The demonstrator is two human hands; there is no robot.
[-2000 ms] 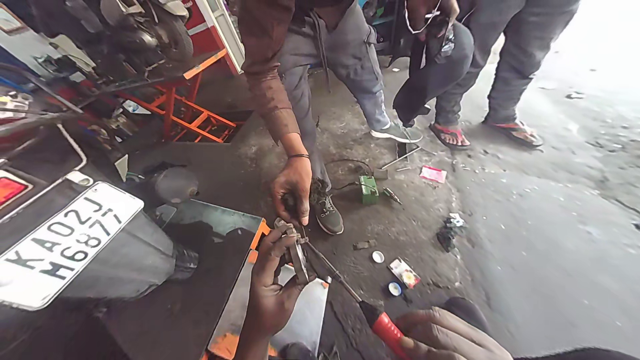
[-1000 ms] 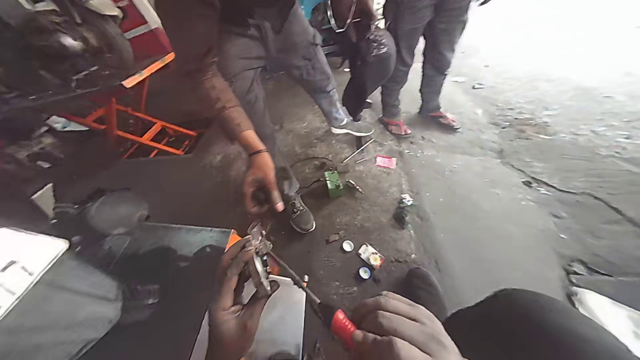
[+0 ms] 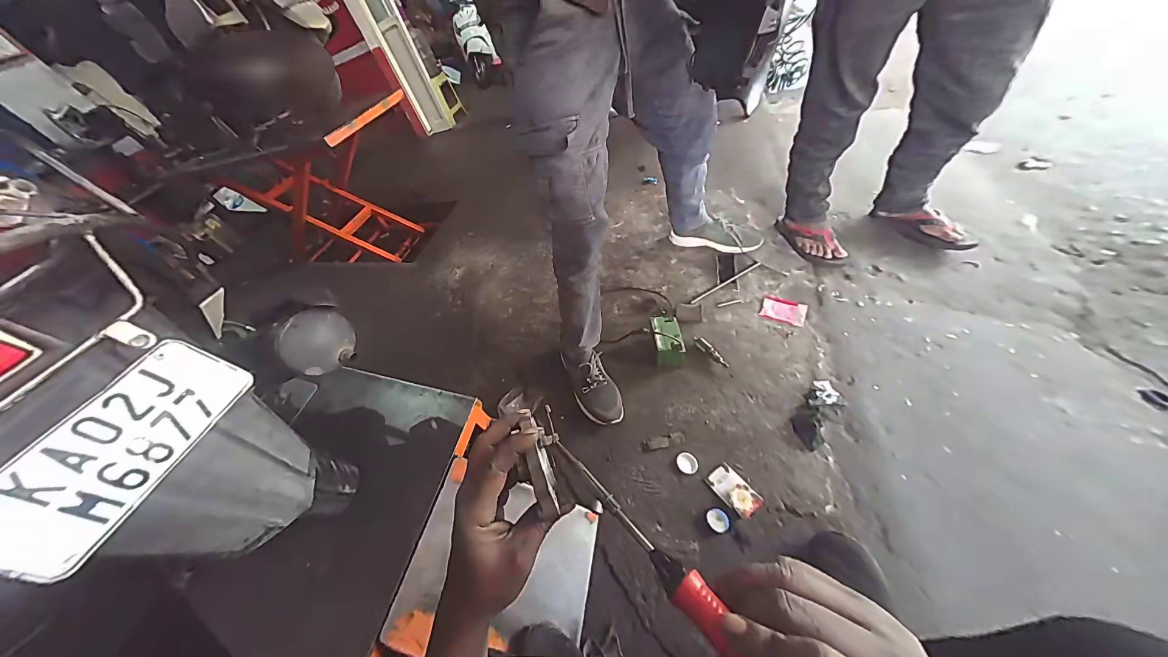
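Observation:
My left hand (image 3: 497,529) holds up a small metal part (image 3: 543,465), pinched between thumb and fingers; its exact kind is unclear. My right hand (image 3: 812,607) grips the red handle of a screwdriver-like tool (image 3: 698,602). The tool's metal shaft slants up and left, its far end at or close to the held part; whether they touch cannot be told. Beneath my left hand lies an orange-edged metal platform (image 3: 566,557).
At left stand a vehicle's rear with a licence plate (image 3: 128,456) and an orange scissor lift (image 3: 342,219). People stand ahead. On the floor are a green box (image 3: 668,342) with wires, a pink packet (image 3: 783,310), white lids (image 3: 686,464) and a small card pack (image 3: 735,491).
The other person's hand, near the held part in the earlier frames, has left the view. Both my hands keep hold of the part and the tool. The view has shifted.

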